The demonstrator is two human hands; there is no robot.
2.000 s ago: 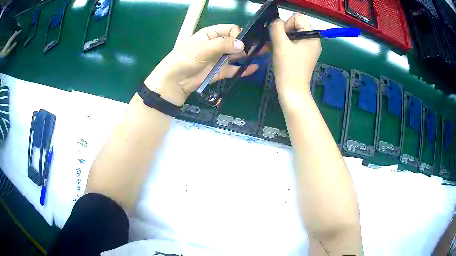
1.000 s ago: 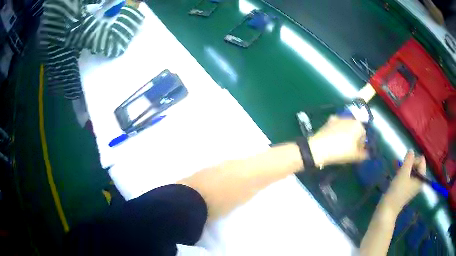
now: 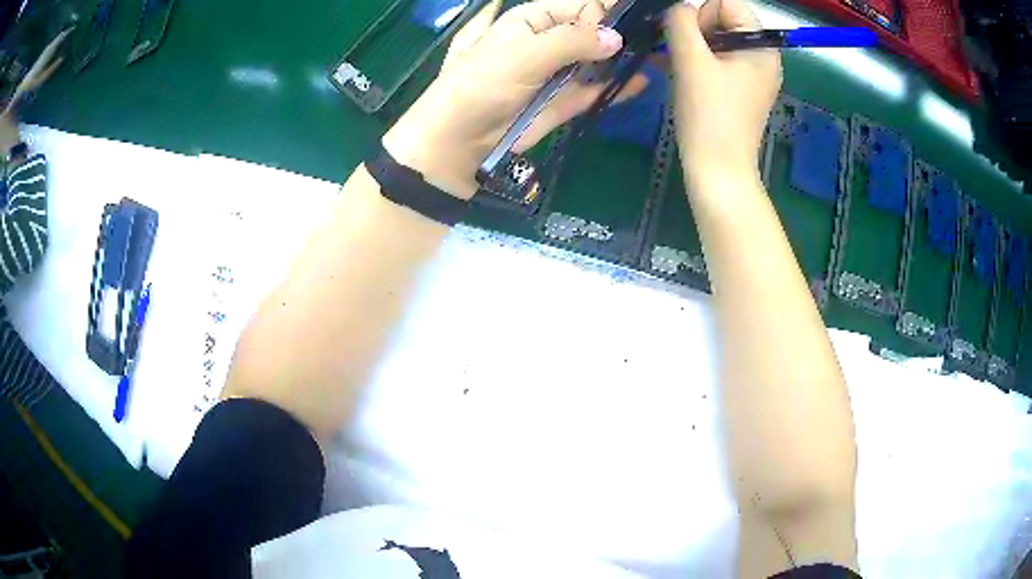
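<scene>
My left hand grips a dark phone middle frame at the top centre, tilted edge-on, with its lower end towards me. My right hand holds a black marker pen with a bright blue end pointing right, its fingers at the frame's upper end. The pen's tip is hard to make out. Waiting frames with blue patches stand side by side on the green surface, partly behind my right forearm. Another frame lies left of my left hand.
Set-aside frames and a second blue pen lie on the white paper at left. A red tray is at the upper right. Another person's hand and striped sleeve show at the left edge. More frames lie at the upper left.
The view swung left and came back. A second ago my left hand was low over the belt and my right hand was apart from it; now both are together at a raised frame.
</scene>
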